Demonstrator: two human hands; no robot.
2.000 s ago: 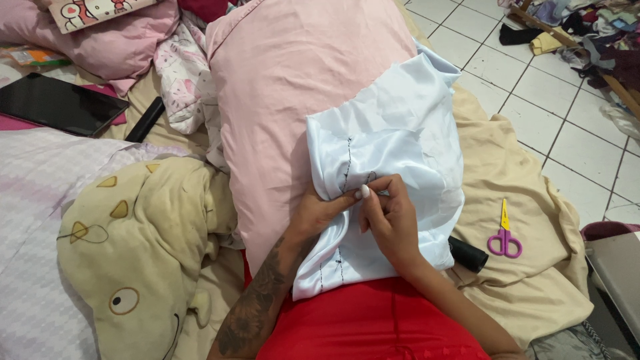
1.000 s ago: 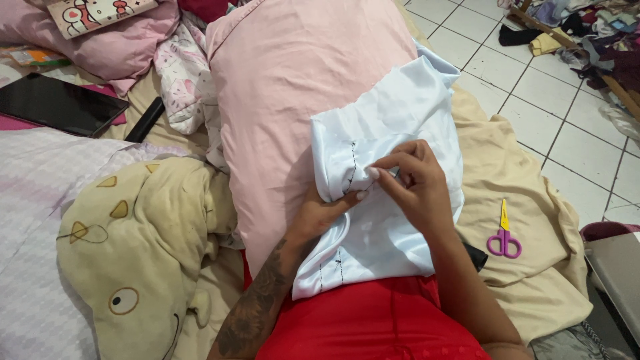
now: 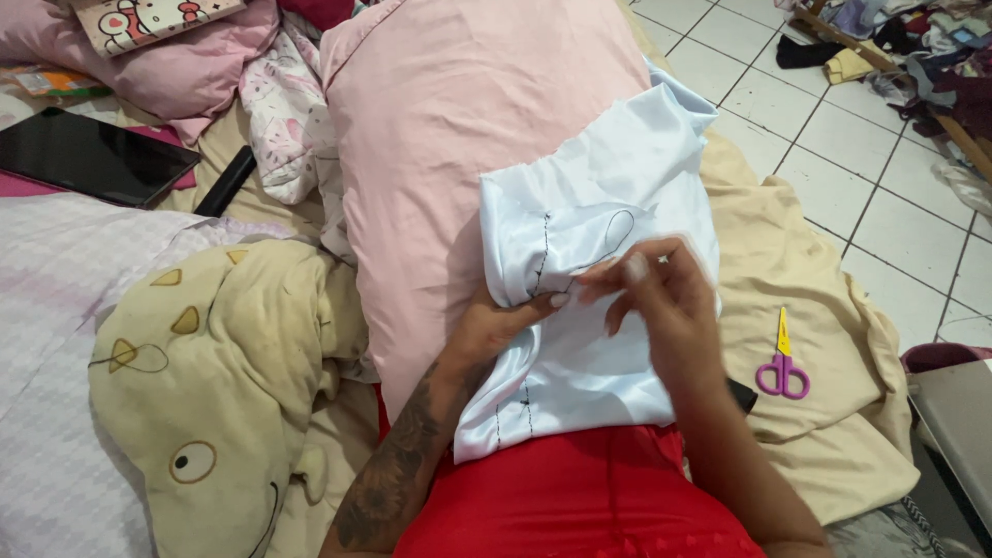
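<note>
White satin fabric (image 3: 597, 349) with lines of dark hand stitching lies over a pink pillow (image 3: 465, 101) and the red garment on my lap. My left hand (image 3: 508, 314) grips a fold of the satin, its thumb on top beside the upper stitch line. Just right of it, my right hand (image 3: 659, 287) is slightly blurred, with thumb and forefinger close together near the seam. A dark thread (image 3: 618, 232) loops over the satin beside those fingertips. No needle can be made out, and whether the right fingers pinch something is unclear.
Purple-handled scissors (image 3: 783, 376) rest on the beige sheet (image 3: 829, 310) at the right. At the left are a beige plush animal (image 3: 217, 387), a black tablet (image 3: 93, 159) and a black cylindrical object (image 3: 226, 180). Clothes (image 3: 930, 46) are heaped beyond the tiled floor (image 3: 868, 155).
My right hand has turned and its fingers have spread since one second ago. A loop of dark thread now shows above it. My left hand stays on the satin.
</note>
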